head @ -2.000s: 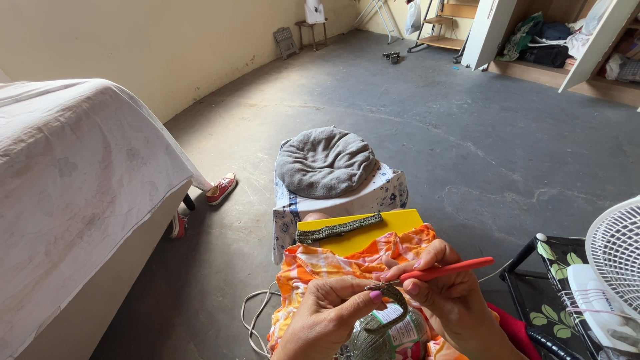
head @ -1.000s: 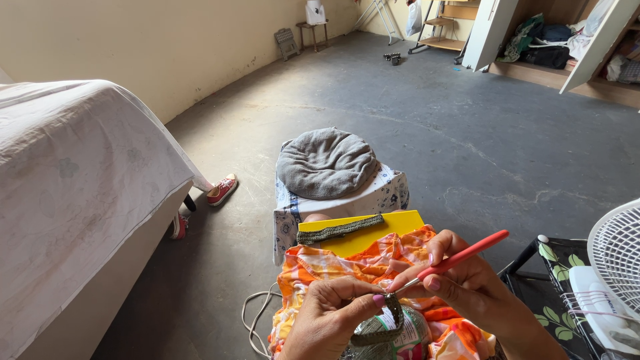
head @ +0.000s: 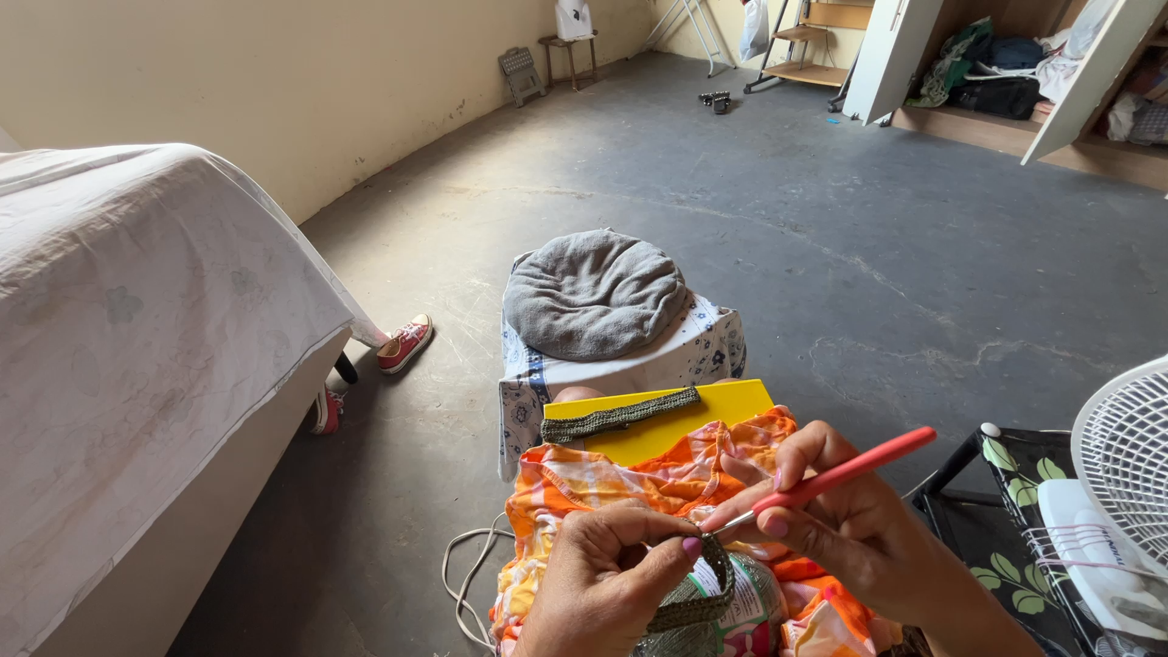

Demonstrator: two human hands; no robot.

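A narrow olive-green crocheted strip [head: 707, 610] is pinched at its upper end between the thumb and fingers of my left hand [head: 607, 570]. My right hand [head: 835, 520] grips a crochet hook with a red handle [head: 853, 467], its metal tip at the strip's edge by my left fingertips. Under the strip lies a ball of green yarn [head: 753, 589] with a paper label, on orange-and-white patterned cloth [head: 630, 479] over my lap. Beyond the cloth, a finished-looking green crocheted band [head: 620, 417] rests across a flat yellow board [head: 730, 406].
A round gray cushion [head: 598, 297] sits on a cloth-covered stool [head: 547, 374] ahead. A bed with a pale sheet [head: 164, 301] stands left, red sneakers [head: 405, 344] beside it. At right are a white fan [head: 1131, 456] and a black leaf-patterned stand [head: 1013, 465].
The red hook's handle has tilted up from nearly level, and my right hand has shifted around it. The crocheted strip hangs in a different curve below my left fingers.
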